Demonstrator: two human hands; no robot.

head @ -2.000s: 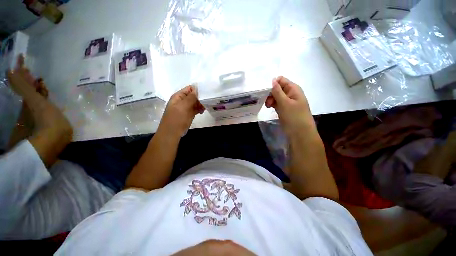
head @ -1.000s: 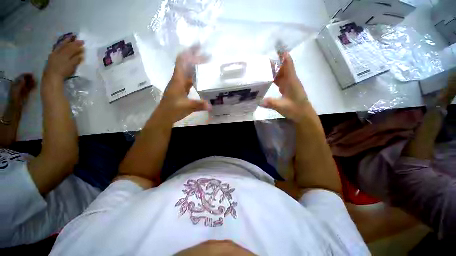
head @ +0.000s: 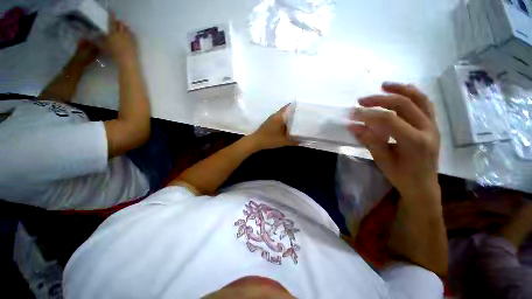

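A white retail carton lies near the table's front edge, with a plain face towards me. My left hand holds its left end. My right hand is raised at the carton's right end with its fingers spread and blurred; whether a fingertip touches the carton I cannot tell. Any film around the carton is too faint to tell.
A carton with a dark purple picture stands to the left. Clear plastic lies beyond my hands. Another carton and stacked cartons are at right. A person at left handles a carton. A clear bag hangs below the table edge.
The carton has turned so a plain face shows instead of its slotted tab and picture. My left hand has closed on its left end; my right hand has lifted. The view has swung.
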